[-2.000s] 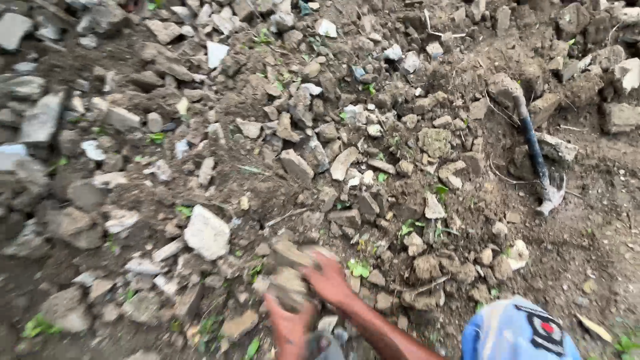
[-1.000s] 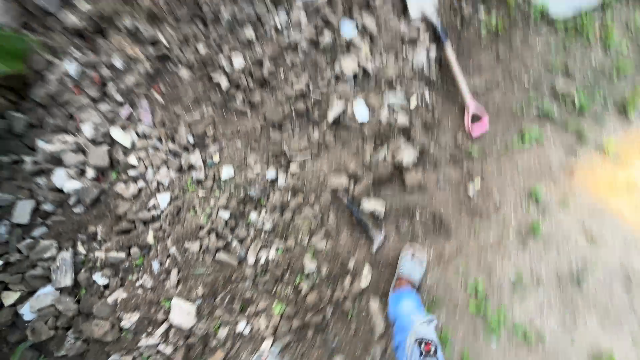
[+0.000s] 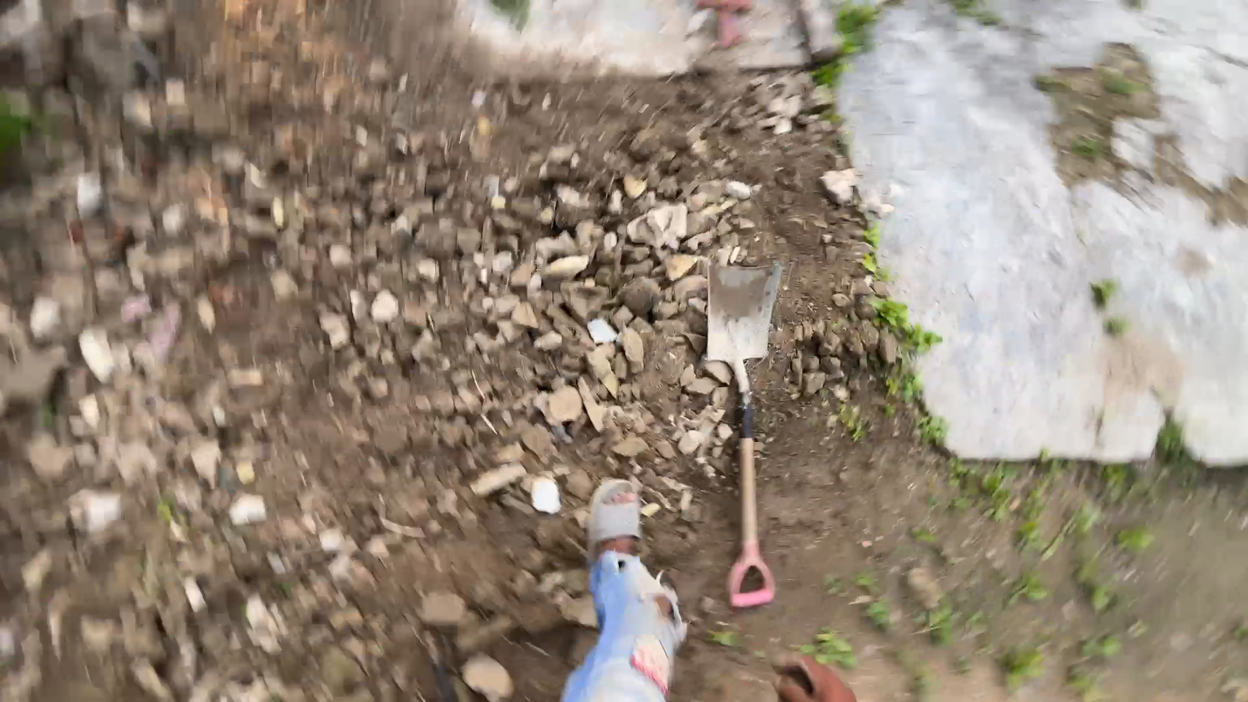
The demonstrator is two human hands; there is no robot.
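At the bottom edge, right of my leg, part of a hand [image 3: 815,680] shows, probably my right; its fingers look curled, but blur hides whether it holds anything. Just above it lies a shovel [image 3: 749,487] with a pink D-shaped grip, a wooden shaft and a square metal blade pointing away, resting on the dirt by broken stones. My left hand is out of view. My foot in a grey sandal [image 3: 615,511] stands on the soil left of the shovel's shaft.
Loose rubble [image 3: 565,292] covers the ground ahead and to the left. A pale concrete slab [image 3: 1004,292] lies at the right, with weeds along its edge. A pink object [image 3: 726,21] rests on another slab [image 3: 604,39] at the top.
Two seconds ago both hands were at a chunk of rubble; now only one hand shows, low at the edge. The view has swung to the shovel, and the hammer has left clear view.
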